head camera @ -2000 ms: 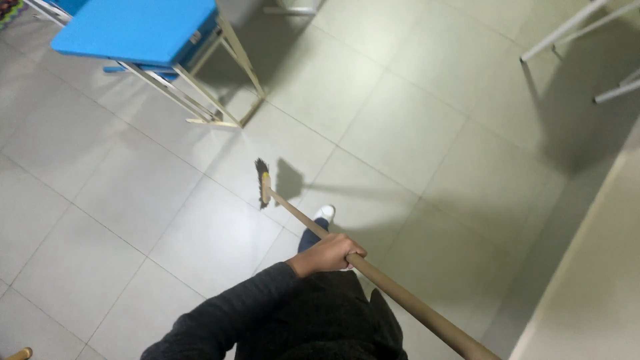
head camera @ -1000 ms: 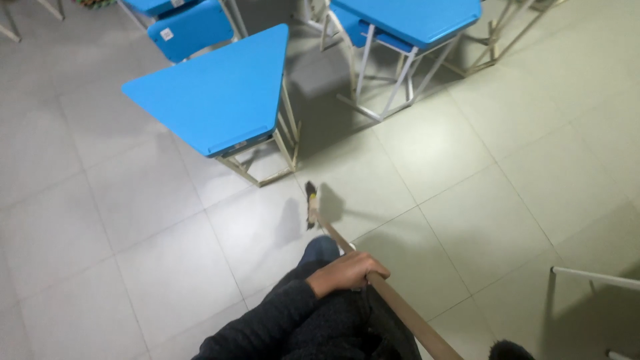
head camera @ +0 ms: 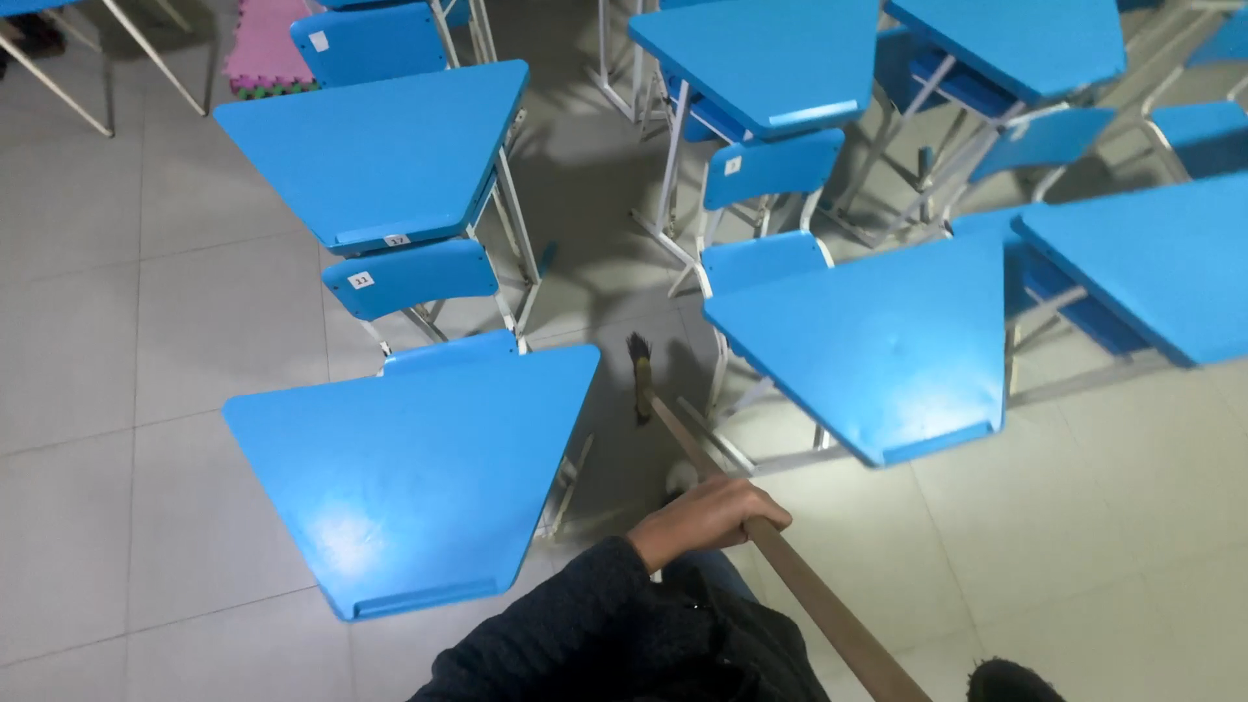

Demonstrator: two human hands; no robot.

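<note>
My left hand (head camera: 710, 519) is closed around the wooden handle of a broom (head camera: 824, 600), about midway along the part in view. The handle slants from the bottom right up to the small broom head (head camera: 643, 380), whose dark bristles lie at the floor in the gap between two blue-topped desks. My right hand is not in view; a dark, rounded end of what may be a sleeve (head camera: 1012, 681) shows at the bottom edge. A light shoe (head camera: 682, 476) is partly visible beside the handle.
Trapezoid blue desks stand left (head camera: 414, 478) and right (head camera: 868, 341) of the broom. Blue chairs (head camera: 414, 278) with pale metal legs are tucked among further desks (head camera: 380, 156). A pink foam mat (head camera: 268, 44) lies at the upper left, on the tiled floor (head camera: 229, 331).
The view has shifted a lot, from mostly bare tiles with one desk to rows of desks and chairs. The broom head is now between desks; my left hand still grips the handle.
</note>
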